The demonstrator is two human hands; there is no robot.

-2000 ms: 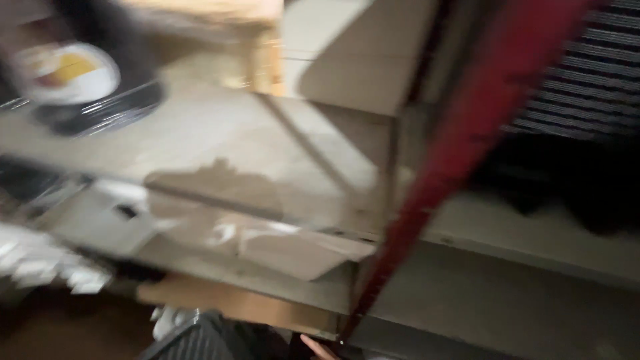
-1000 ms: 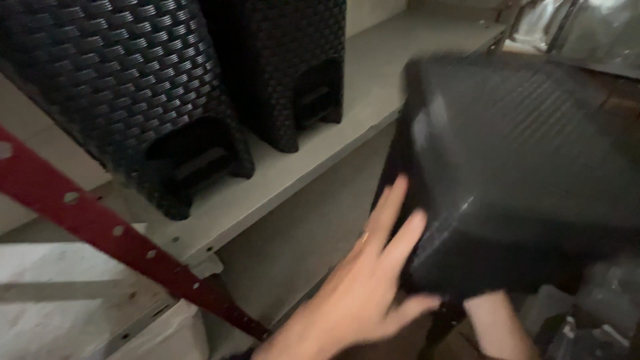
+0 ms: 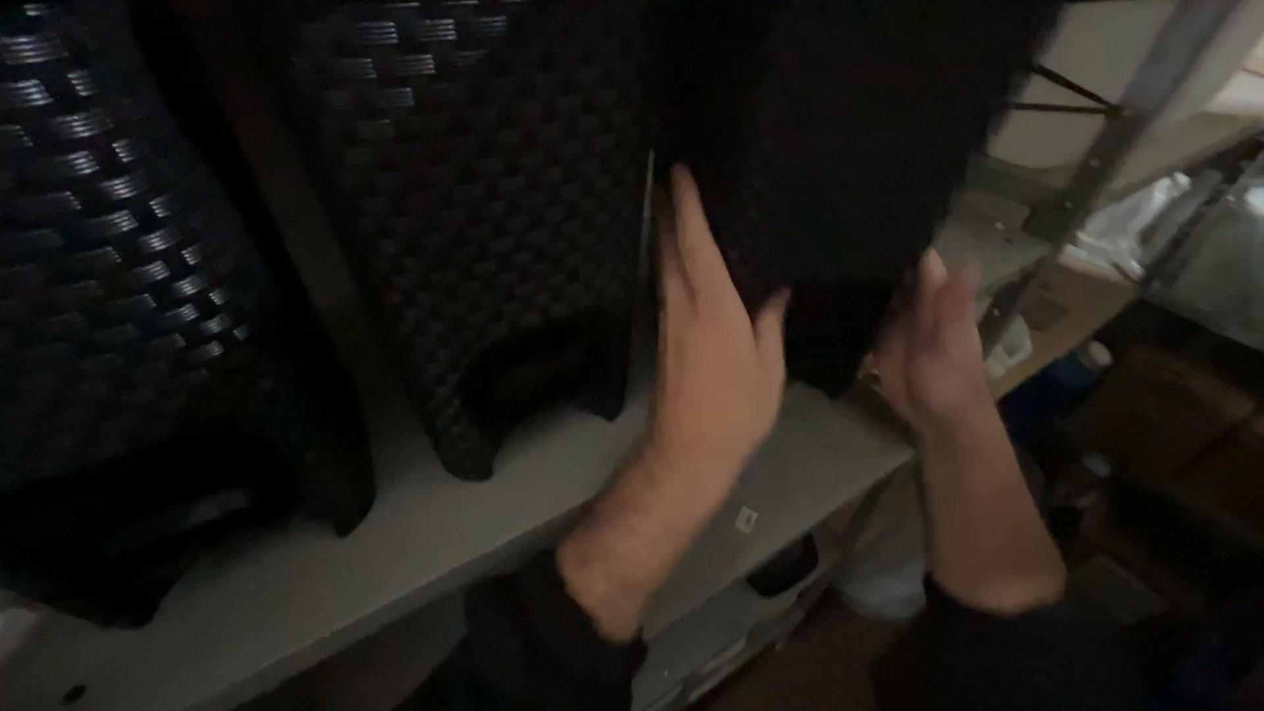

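Note:
Both hands press on opposite sides of a dark plastic bin (image 3: 839,148), whose details are lost in shadow. My left hand (image 3: 716,336) lies along its left side, fingers pointing up and thumb apart. At its lower right side is my right hand (image 3: 933,346), blurred. Left of them a black woven-pattern plastic bin (image 3: 494,217) stands on a grey metal shelf (image 3: 395,583). Another black woven-pattern bin (image 3: 118,247) stands at the far left. Each of these two has an arched cut-out at its base.
A metal rack upright (image 3: 1116,148) rises at the right. Beyond it clear plastic wrapping (image 3: 1136,227) lies on a shelf. Lower right, in the dark, are a blue container with a white cap (image 3: 1076,375) and cardboard boxes (image 3: 1165,405). A lower shelf runs below the hands.
The dark bin, tilted over the hands a second ago, now stands more upright beside the woven bins, with a hand on each side. The view has swung strongly.

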